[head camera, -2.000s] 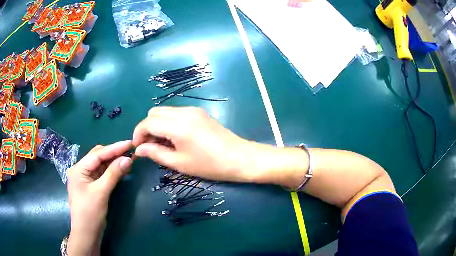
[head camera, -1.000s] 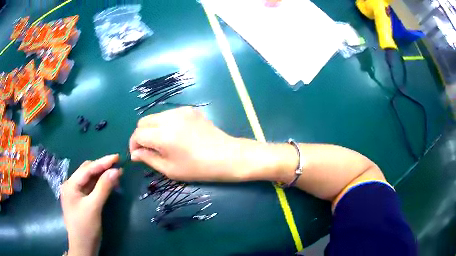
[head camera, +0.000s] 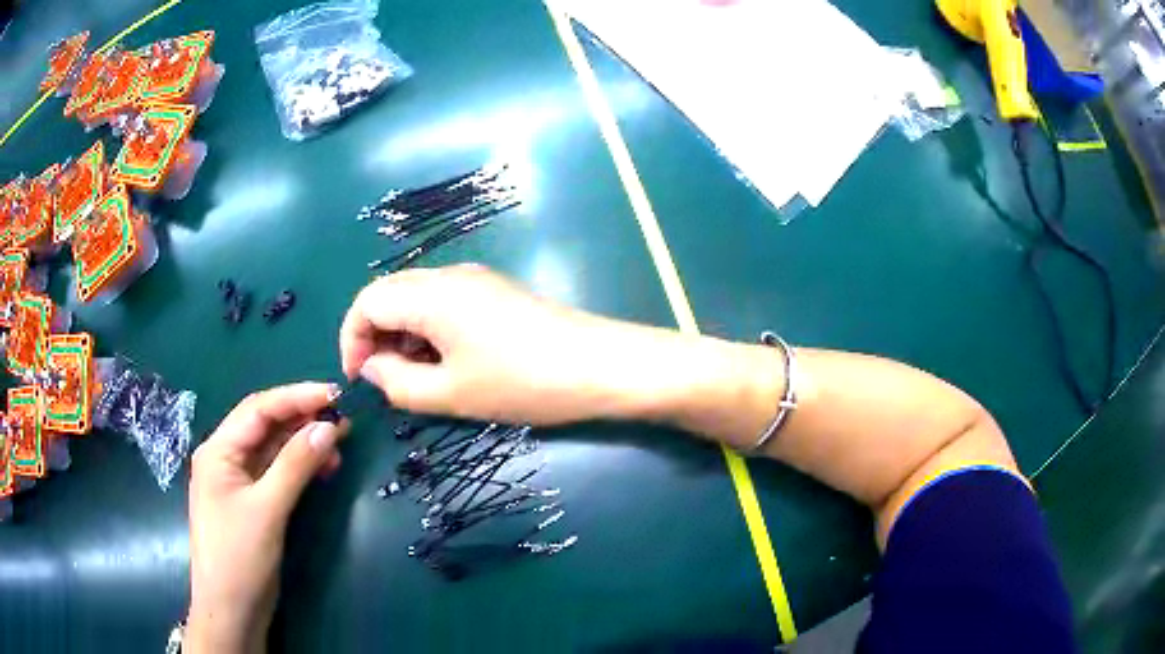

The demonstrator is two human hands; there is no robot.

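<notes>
My left hand [head camera: 266, 475] pinches a tiny black connector piece [head camera: 331, 413] between thumb and index finger. My right hand [head camera: 447, 342] is just right of it, fingertips pinched on a thin dark strand, apparently a wire lead, mostly hidden by the fingers. Loose black wire leads [head camera: 441, 211] with silvery tips lie above my right hand. A tangled pile of black leads [head camera: 479, 492] with dark blobs and silvery ends lies below it. Two small clusters of black connector pieces [head camera: 279, 304] lie above my left hand.
Orange circuit boards [head camera: 109, 243] crowd the left side, with a clear bag of dark parts [head camera: 153, 415] beside them. A bag of white parts [head camera: 335, 79] lies at the top. White sheets [head camera: 754, 96] and a yellow corded tool [head camera: 1004, 58] are at upper right.
The single lead at the lower right of the upper pile no longer shows there. A strand and the black piece now show between my fingertips. The camera view has shifted slightly.
</notes>
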